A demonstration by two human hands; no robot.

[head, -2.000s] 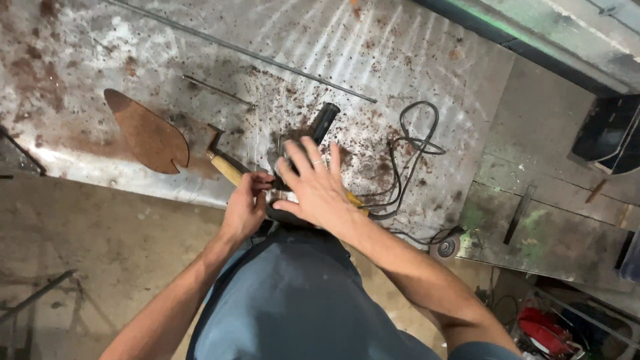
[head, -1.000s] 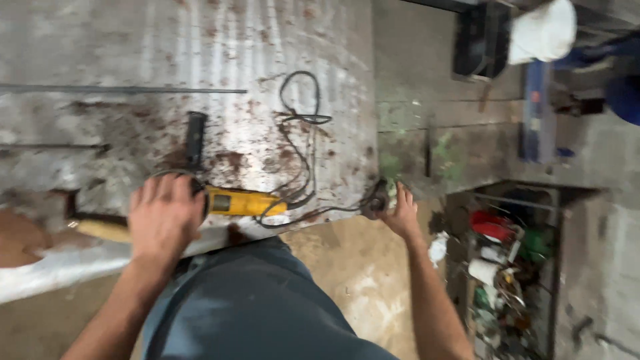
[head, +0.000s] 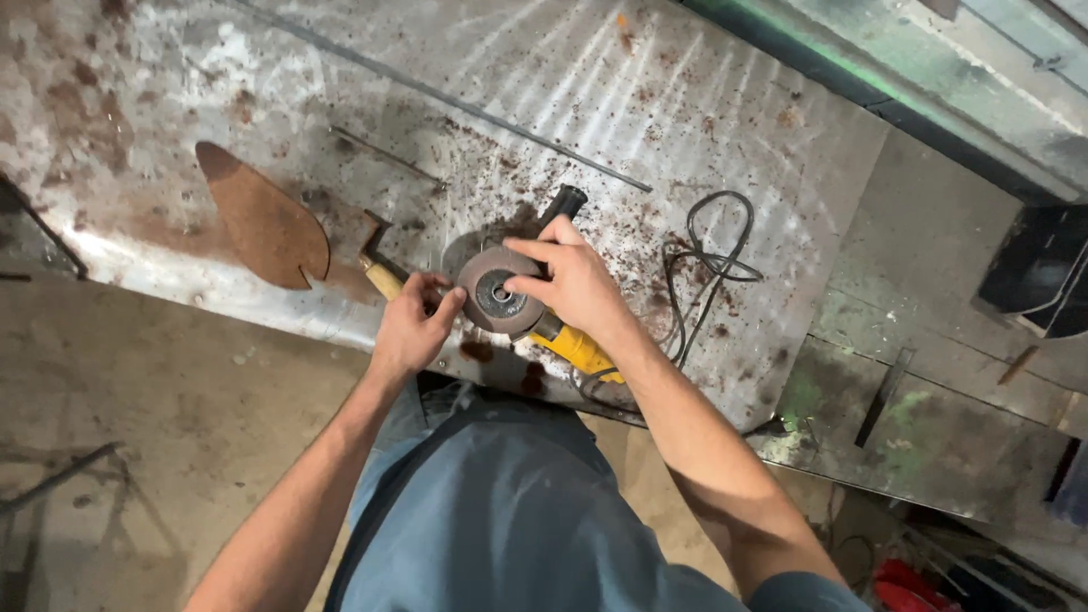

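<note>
A round abrasive flap disc [head: 478, 313] sits at the head of a yellow angle grinder [head: 578, 350] that lies on the metal table near its front edge. My right hand [head: 571, 276] holds the disc between thumb and fingers at its centre and upper right rim. My left hand [head: 421, 319] is at the disc's left rim, thumb against the edge; whether it grips is unclear. The grinder's black side handle [head: 563, 206] points away past my right fingers. Its black cord [head: 690, 255] lies looped to the right.
A rusty trowel-shaped steel blade [head: 268, 217] lies at the left, beside a wooden-handled tool [head: 382, 279] with a bent rusty metal end. A long thin metal rod [head: 459, 104] and a shorter rod [head: 387, 157] lie farther back. Rust flakes dot the sheet-metal tabletop [head: 748, 161].
My right hand has come from the table's right front corner, where a disc lay by it one second ago, to the grinder head. The disc is now there. The view has swung back left.
</note>
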